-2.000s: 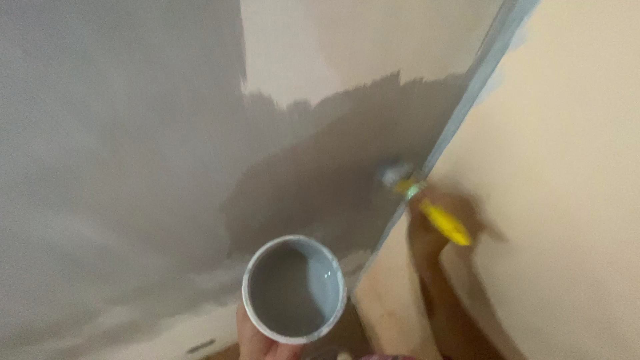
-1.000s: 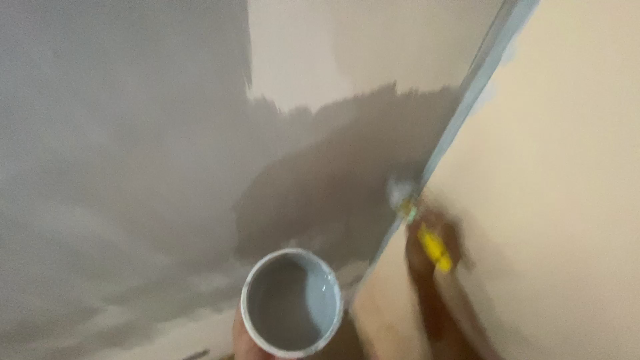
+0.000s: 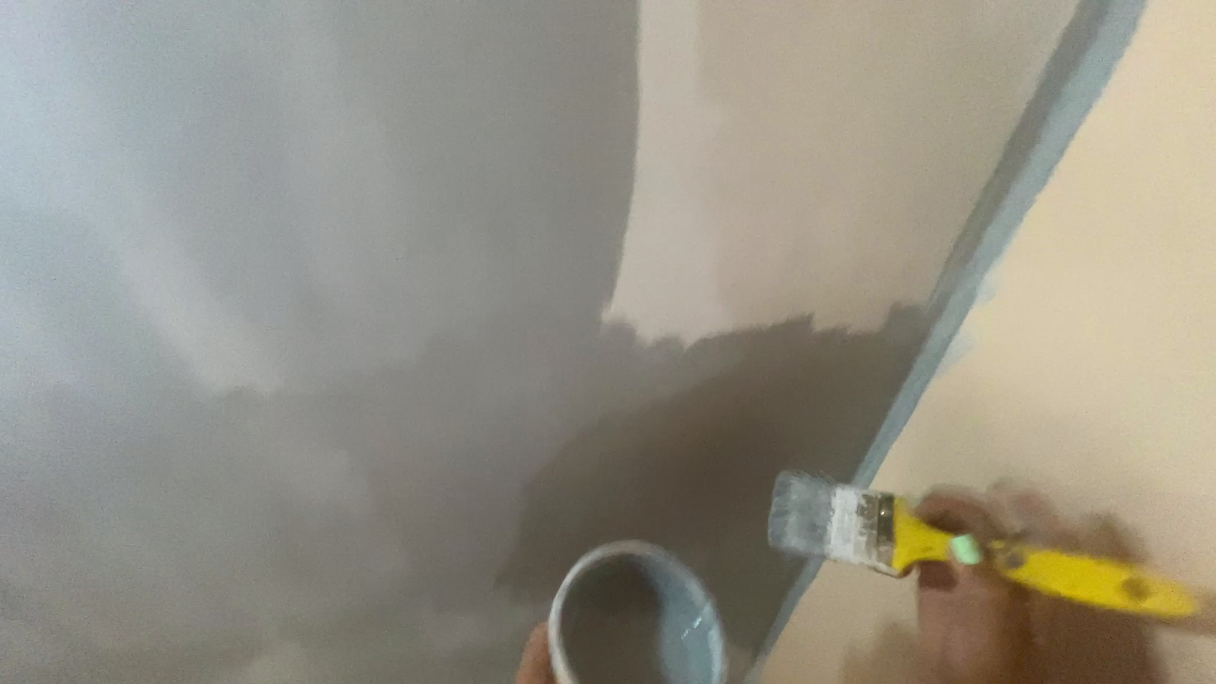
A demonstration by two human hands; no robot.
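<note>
At the bottom centre, my left hand (image 3: pixel 537 655) holds a round cup of grey paint (image 3: pixel 613 622); only a bit of the hand shows beside the rim, and the cup's lower part is out of view. My right hand (image 3: pixel 1012 579), blurred, grips the yellow handle of a flat paintbrush (image 3: pixel 1083 575) at the lower right. The brush points left, its bristles coated in grey paint, over the edge where the grey-painted wall (image 3: pixel 684 456) meets the cream wall. Whether the bristles touch the wall, I cannot tell.
A blue-grey painted strip (image 3: pixel 1007 228) runs diagonally along the corner. To its right lies a cream wall (image 3: pixel 1121 313). A pale patch (image 3: pixel 779 171) with a ragged lower edge borders the grey paint at the upper middle.
The brush has turned from slanting down to the right to lying nearly level, with its bristles pointing left. The view has shifted, and the cup sits lower in it.
</note>
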